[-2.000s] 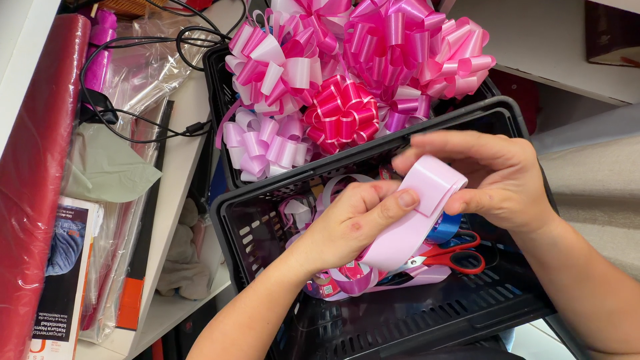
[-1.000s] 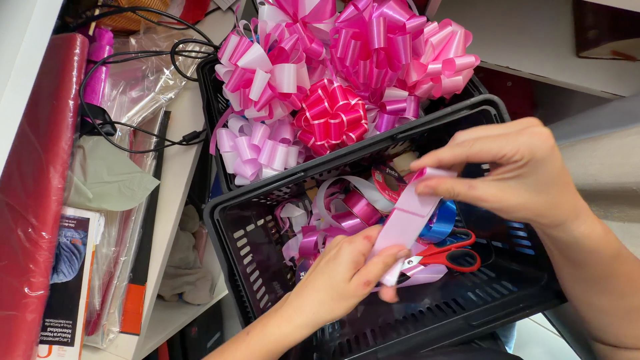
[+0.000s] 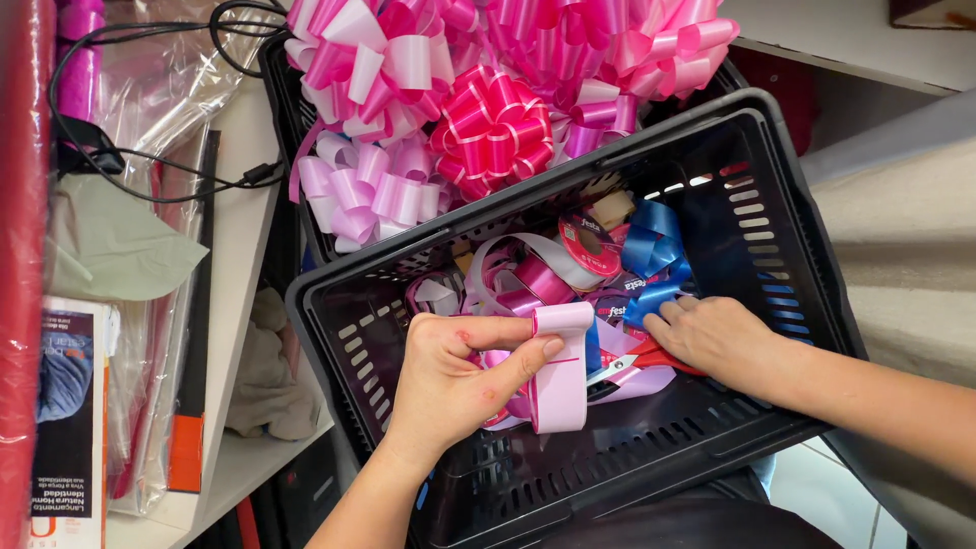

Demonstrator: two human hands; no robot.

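My left hand [image 3: 473, 374] pinches a flattened loop of light pink ribbon [image 3: 560, 381] between thumb and fingers, above a black plastic basket [image 3: 564, 473]. Inside the basket my right hand [image 3: 709, 335] rests at the red handles of a pair of scissors [image 3: 648, 355]; its fingertips are partly hidden against blue ribbon [image 3: 654, 244], so whether it grips the scissors is unclear. The blades point left, towards the pink loop. Ribbon spools [image 3: 591, 248] and a curl of magenta ribbon [image 3: 543, 282] lie behind the loop.
Behind, a second black basket [image 3: 278, 91] holds several pink and lilac pull bows [image 3: 492, 133]. At the left are a red plastic-wrapped roll [image 3: 23, 267], black cable [image 3: 160, 198], clear plastic sleeves [image 3: 141, 381] and a printed booklet [image 3: 69, 412] on a pale shelf [image 3: 236, 168].
My right hand has let go of the pink ribbon and moved down to the scissors in the basket. My left hand still holds the ribbon, which now hangs as a flattened loop.
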